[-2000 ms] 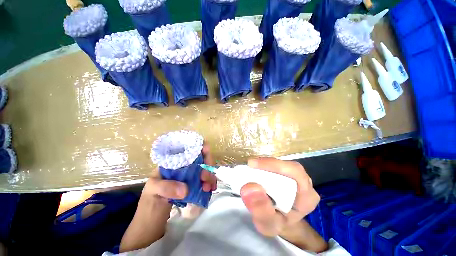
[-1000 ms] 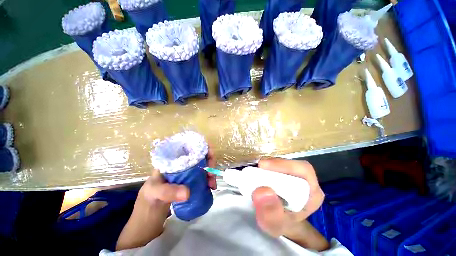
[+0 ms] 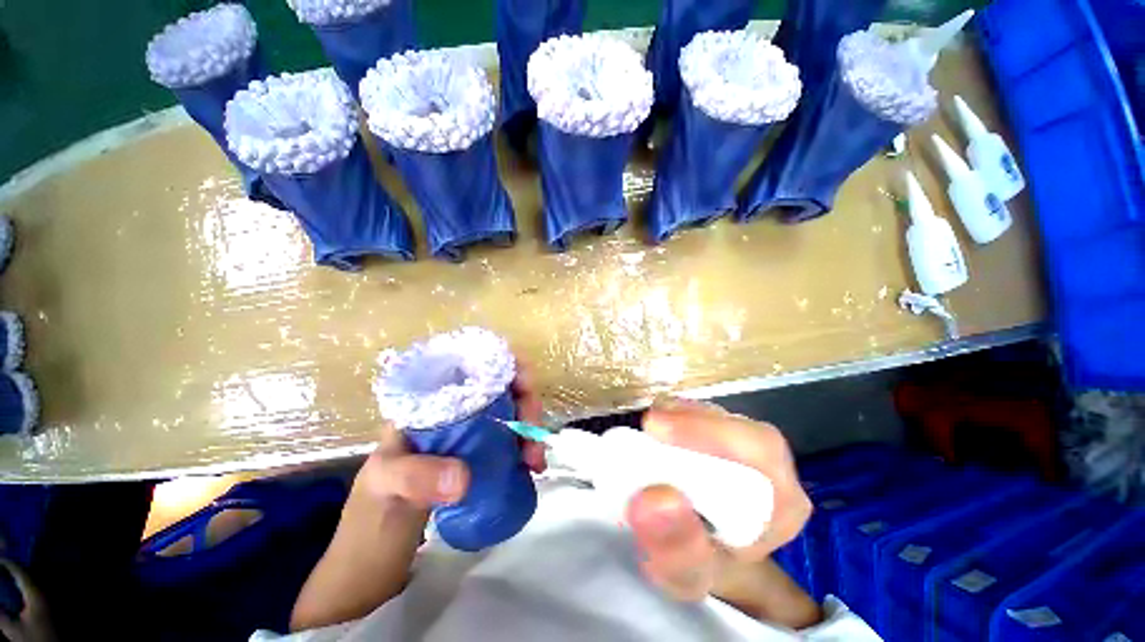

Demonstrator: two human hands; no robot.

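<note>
My left hand [image 3: 424, 482] holds a dark blue denim boot piece [image 3: 483, 483] upright in front of me, its fluffy white cuff [image 3: 446, 379] facing up, with fingers around its far side. My right hand [image 3: 718, 483] grips a white glue bottle [image 3: 634, 472] from the right. The bottle's thin teal needle [image 3: 529, 430] points left, its tip at the denim just below the cuff; whether it touches cannot be told. Several more denim boot pieces [image 3: 588, 176] with white cuffs stand in rows on the far side of the tan table.
Spare white bottles [image 3: 934, 246] lie at the table's right beside a crumpled white scrap [image 3: 927, 307]. A blue crate [image 3: 1090, 188] borders the right edge. More blue crates [image 3: 935, 552] are below. Denim pieces [image 3: 13, 376] lie at the far left of the tan table [image 3: 138, 289].
Since two seconds ago, the held boot piece has turned so its rounded lower end shows. The bottle has shifted slightly right. The spool-like wooden thing at the top left is out of view.
</note>
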